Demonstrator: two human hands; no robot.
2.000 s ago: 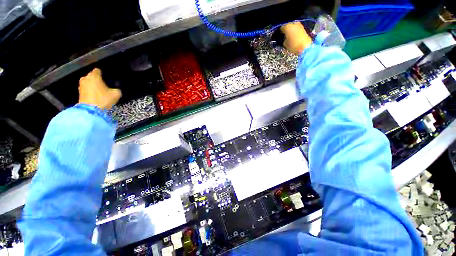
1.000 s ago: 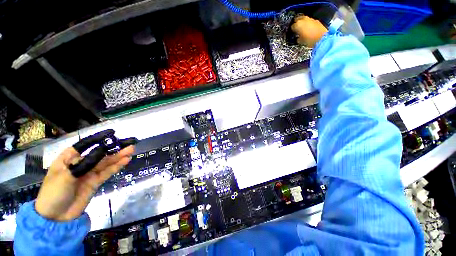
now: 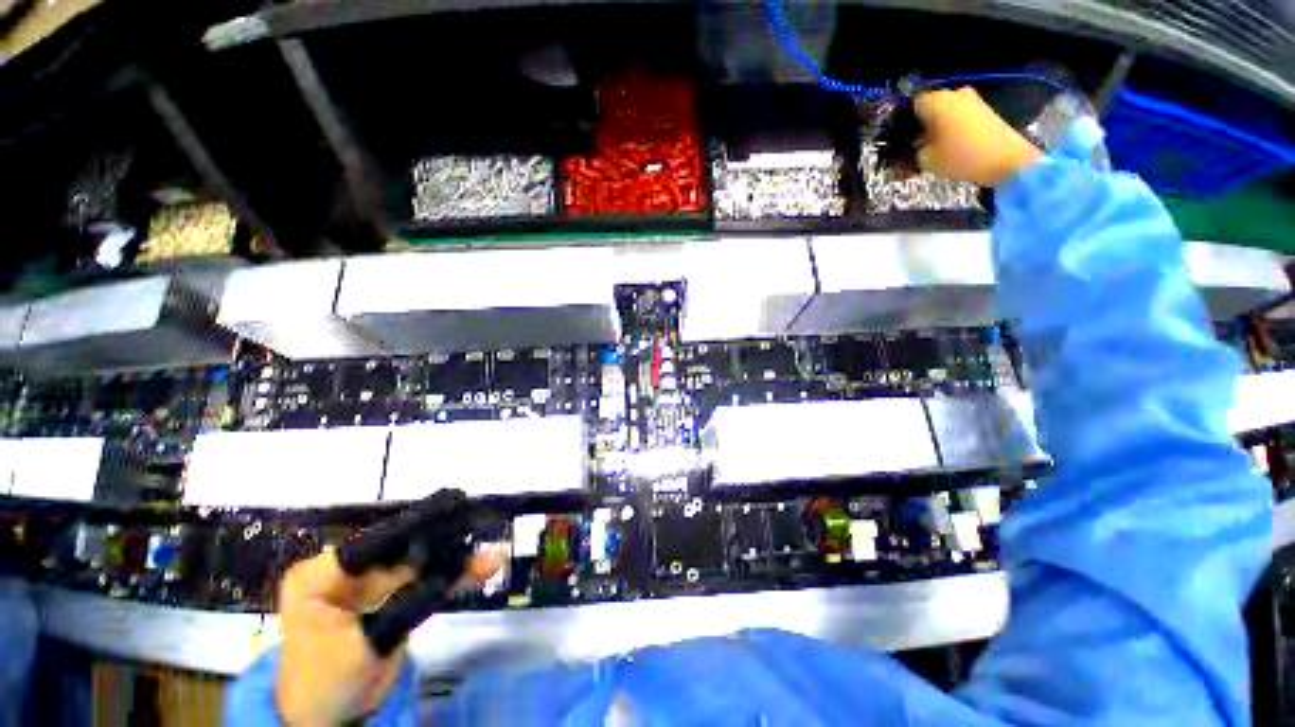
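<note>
My left hand (image 3: 376, 604), with black finger cots, is over the front edge of the long black circuit board (image 3: 469, 372). Its fingers are curled and blurred; I cannot tell whether they hold a small part. My right hand (image 3: 973, 135) reaches into the silver parts bin (image 3: 909, 192) at the right. Its dark fingertips are hard to make out, so any part in them is hidden. Large silver heatsinks (image 3: 490, 457) stand in two rows on the boards. A small upright red part (image 3: 658, 364) shows mid-board.
Beyond the boards stand a red parts bin (image 3: 635, 171), silver parts bins (image 3: 483, 188) and a yellowish parts heap (image 3: 189, 232). A pale front rail (image 3: 710, 614) runs nearest me. A blue cord (image 3: 817, 71) hangs over the bins. A blue crate (image 3: 1186, 142) is at far right.
My left hand has come down from the bins, over the board, to the front edge. My right hand stays in the right silver bin. The view has shifted and levelled.
</note>
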